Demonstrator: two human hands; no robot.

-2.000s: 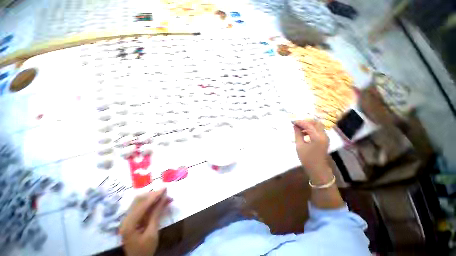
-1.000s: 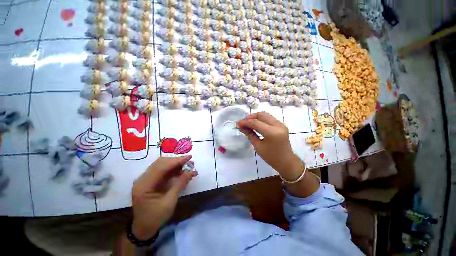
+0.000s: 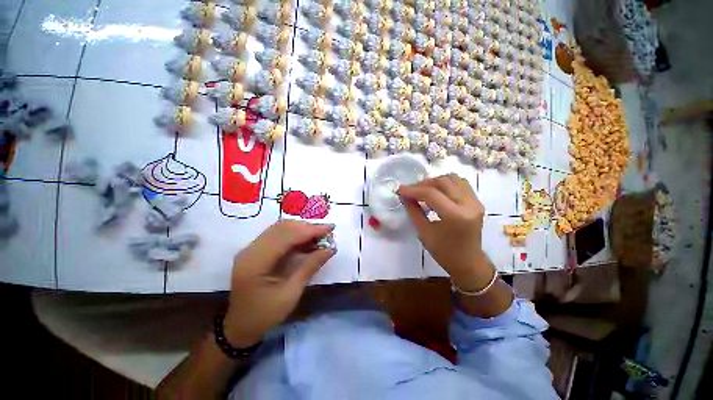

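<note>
My left hand pinches a small grey part between thumb and fingertips, just above the table near its front edge. My right hand is at the round white glue bowl, with its fingertips together over the bowl's right side. Whether they hold a small piece is hidden. Assembled pieces, grey joined with orange, stand in long close rows beyond the bowl. Loose orange parts lie in a heap at the right, with a few nearer the bowl.
Loose grey parts lie in a cluster at left, with more at the far left. A black phone lies at the right table edge. A dark basin is at upper right. A basket of pale pieces is beyond the right edge.
The view has shifted, so the tabletop sits further right and higher. My right hand stays over the bowl, as a second ago; my left hand still holds the grey part.
</note>
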